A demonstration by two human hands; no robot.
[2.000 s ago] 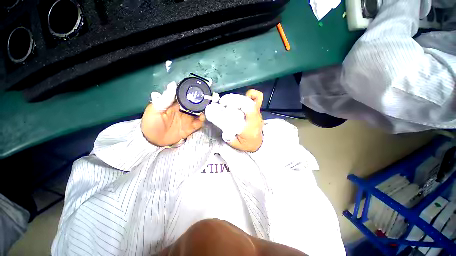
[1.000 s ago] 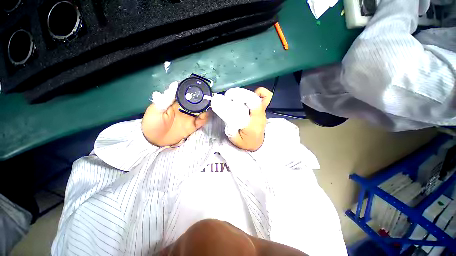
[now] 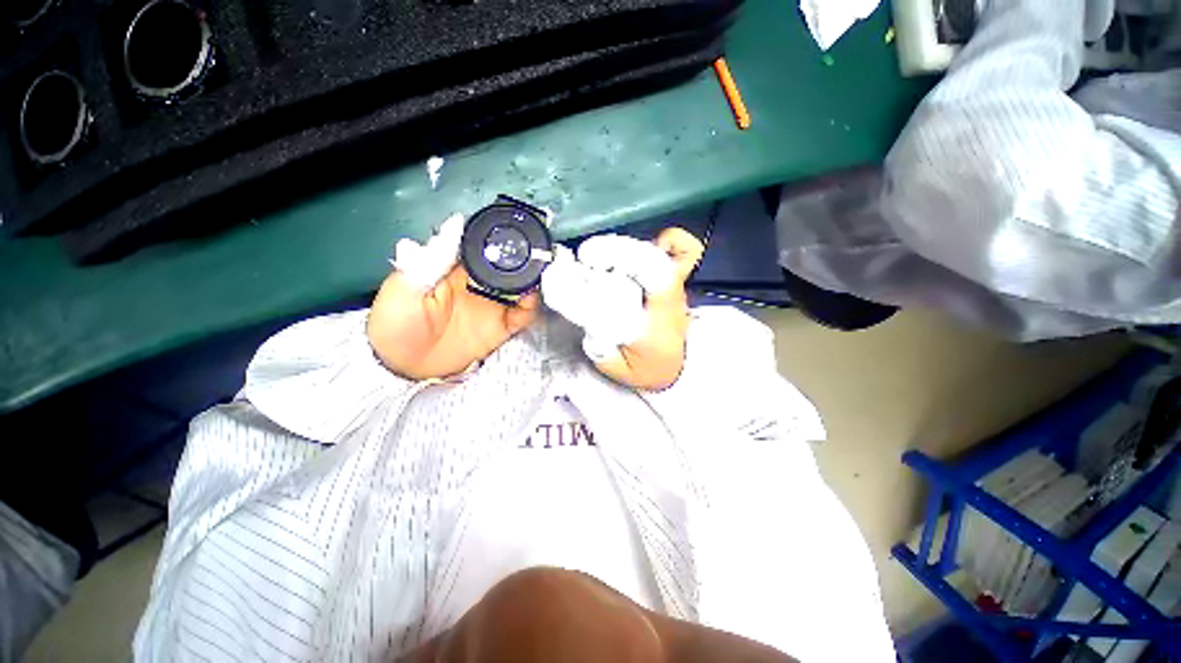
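Observation:
A round black watch body (image 3: 506,250) is held above my lap at the bench edge, its back with the round sensor centre facing up. My left hand (image 3: 438,311) grips it from the left and below; white covers show on the fingertips. My right hand (image 3: 622,311) is at its right side, with white material, wipe or finger cots, over the fingers and touching the rim. A black foam tray (image 3: 376,97) lies at the upper left with round watches (image 3: 168,49) in its pockets.
The green bench (image 3: 622,162) bears an orange stick (image 3: 733,93), a white wipe (image 3: 835,18) and a white tray (image 3: 918,36). Another person's striped sleeve (image 3: 984,168) is at the right. A blue rack (image 3: 997,518) with white items stands lower right.
The watch body stays in my left hand, shifted very slightly. My right hand's covered fingers have moved a little at the watch's right rim. The tray and bench items look unchanged.

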